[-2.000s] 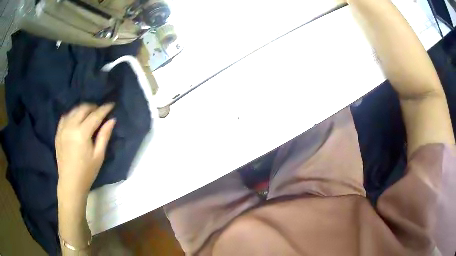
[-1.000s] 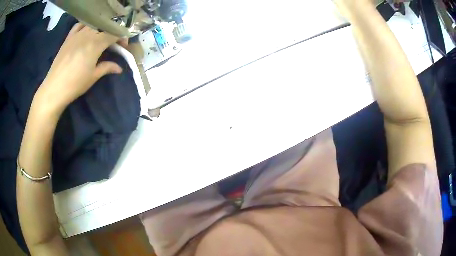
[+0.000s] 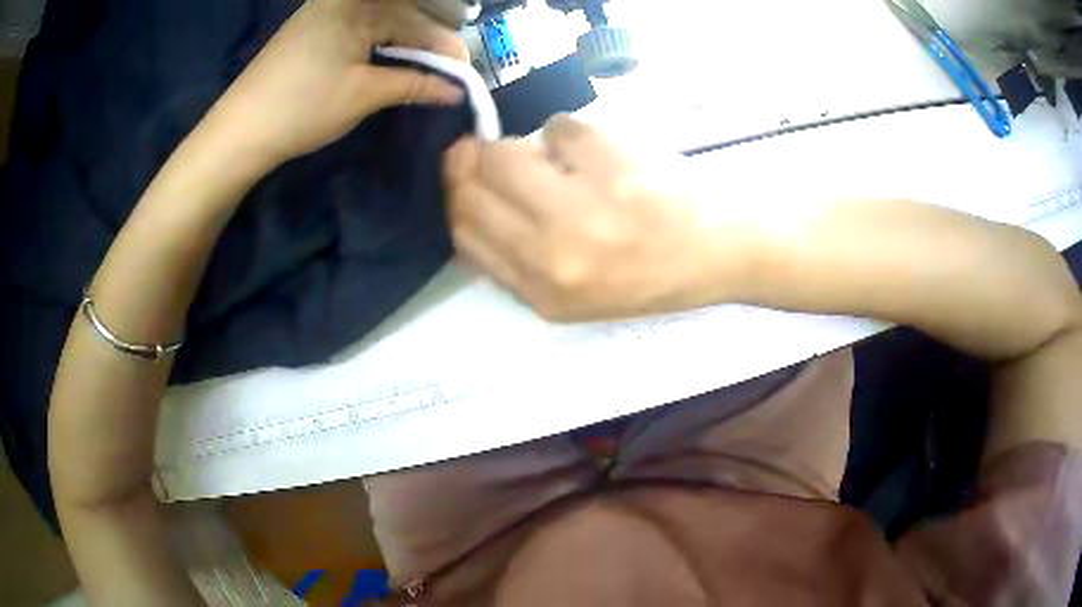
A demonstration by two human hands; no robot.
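The dark navy garment (image 3: 320, 249) lies in a heap at the left of the white table, with a white strip (image 3: 481, 101) along its upper edge. My left hand (image 3: 356, 71) pinches the cloth and white strip near the machine's needle area. My right hand (image 3: 570, 219) is closed at the strip's lower end, fingertips on the cloth edge. The needle area with its blue part (image 3: 501, 43) is just beyond my hands, partly cut off by the top edge. A grey ribbed knob (image 3: 606, 50) stands beside it.
Blue-handled snips (image 3: 973, 83) lie at the upper right of the white table (image 3: 712, 344). A dark seam line crosses the table, and a printed ruler scale runs near its front edge. Dark metal parts (image 3: 1044, 77) stand at the far right. My lap is below.
My right hand has come from the upper right to the cloth edge beside my left hand. My left hand has moved right with the garment. The snips now show.
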